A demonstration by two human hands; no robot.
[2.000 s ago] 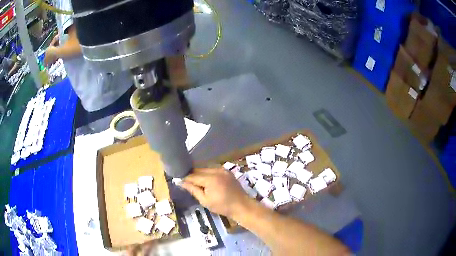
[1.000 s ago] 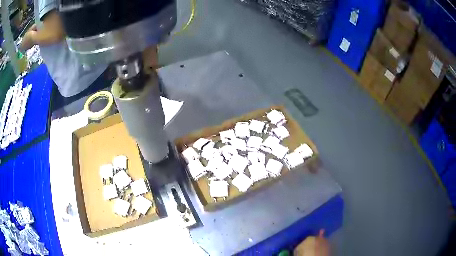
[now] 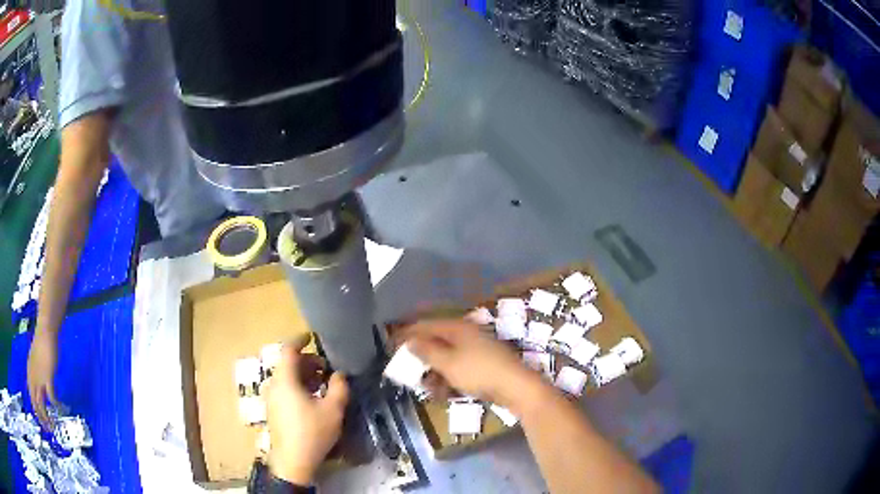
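My right hand (image 3: 473, 359) is over the left end of the right-hand tray (image 3: 632, 307) and grips a small white square part (image 3: 405, 367) between its fingers, just right of the horn. My left hand (image 3: 304, 415) is over the right side of the left-hand tray (image 3: 190, 396), beside the lower end of the grey horn (image 3: 333, 304). Its fingertips are blurred and partly hidden, so I cannot tell if they hold anything. Several loose white parts lie in both trays. The slotted base plate (image 3: 410, 463) lies in front of the horn. The spot under the horn is largely hidden.
The black machine head (image 3: 289, 106) hangs above the horn. A tape roll (image 3: 237, 241) and white paper scrap (image 3: 386, 260) lie behind. At left, another person's arm (image 3: 63, 241) reaches over a blue surface (image 3: 101, 386) with white parts. Blue bins (image 3: 724, 87) and cartons (image 3: 772, 174) stand at right.
My left hand has come into view beside the horn. My right hand has moved from the bottom edge to the right-hand tray and taken a part. The other person's arm has reached down. The view has shifted.
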